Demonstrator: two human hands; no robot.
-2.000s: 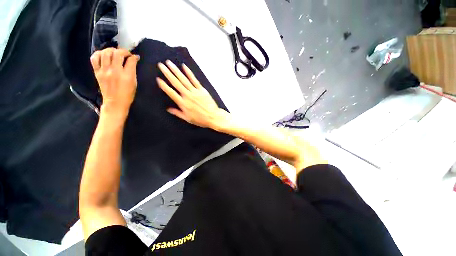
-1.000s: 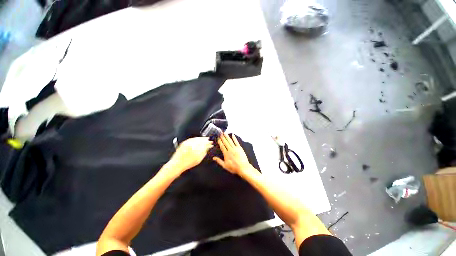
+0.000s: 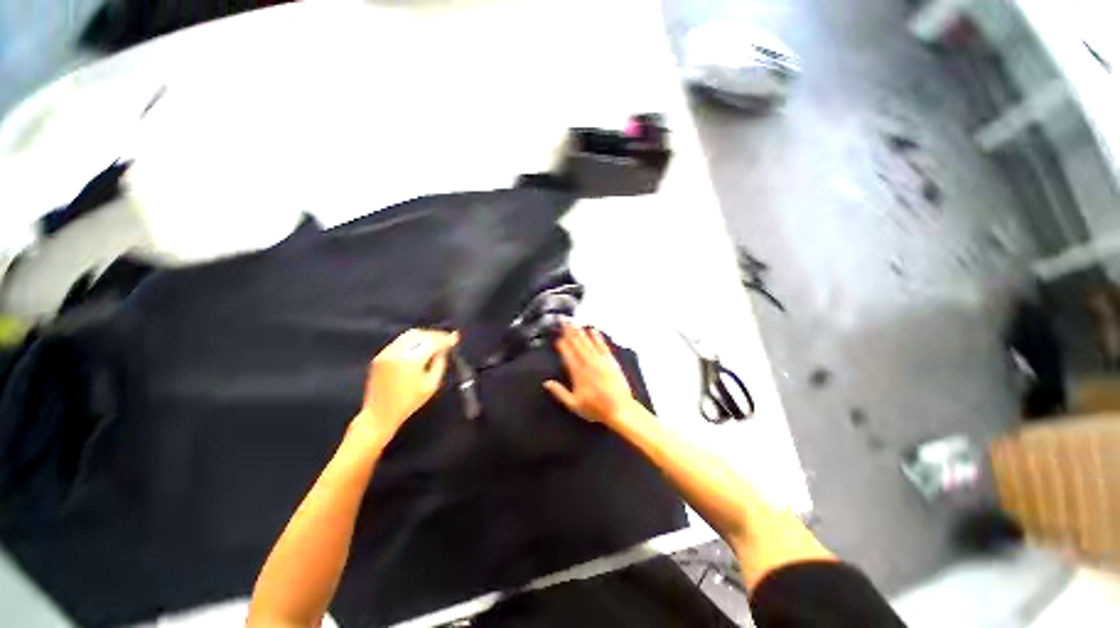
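Note:
A dark garment [image 3: 270, 368] lies spread over the white table, its near edge by my body. Checked lining cloth [image 3: 549, 307] shows bunched at its middle right. My left hand [image 3: 409, 374] is closed at the fingertips on a fold of the dark cloth, left of the lining. A short narrow strip with a pale end [image 3: 468, 390] hangs beside those fingertips. My right hand [image 3: 593, 378] lies flat on the dark cloth just below the lining, fingers apart. Shears [image 3: 723, 390] with black handles lie on the table to its right. The picture is somewhat blurred.
A dark box [image 3: 618, 166] with a pink spot stands on the white table [image 3: 369, 111] beyond the garment. The table's right edge borders a grey floor [image 3: 847, 294] with black scraps. A wood-coloured striped box [image 3: 1062, 478] is at the right.
My left hand has moved left, away from my right hand and the lining, and the narrow strip now shows. My right hand stays flat on the cloth. The view has swung since the earliest frame.

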